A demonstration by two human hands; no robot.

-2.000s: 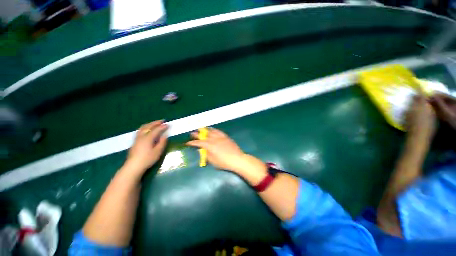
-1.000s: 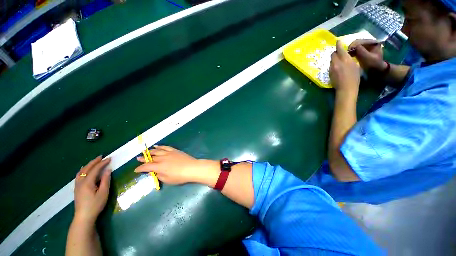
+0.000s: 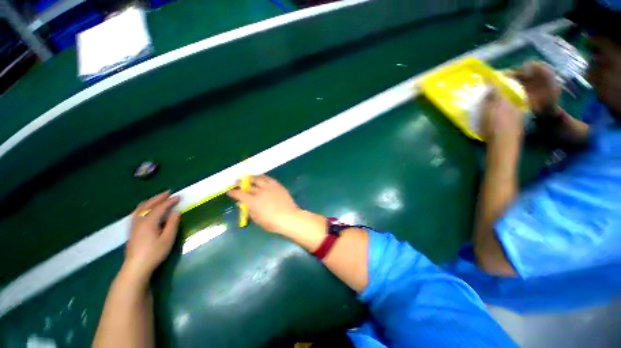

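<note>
A shiny sheet [image 3: 204, 238] with a bright white patch lies on the green bench by the white rail. A thin yellow line, perhaps its far edge, runs between my two hands. My left hand [image 3: 151, 234] is at the sheet's left end, fingers bent by the rail; blur hides whether the fingertips grip the sheet. My right hand [image 3: 269, 204] holds yellow tweezers [image 3: 244, 211] roughly upright at the sheet's right end. The tweezer tips are blurred near the rail. A small dark module [image 3: 145, 169] lies on the green belt beyond the rail.
The white rail [image 3: 306, 138] crosses diagonally between bench and belt. At the right, a person in a blue smock has both hands at a yellow tray [image 3: 449, 88] of small white pieces. White papers [image 3: 114, 44] lie at the far left. Small bits lie on the bench at lower left.
The camera view has shifted, moving the scene rightward since one second ago. The yellow line between my hands now shows clearly along the rail. My right hand still holds the tweezers.
</note>
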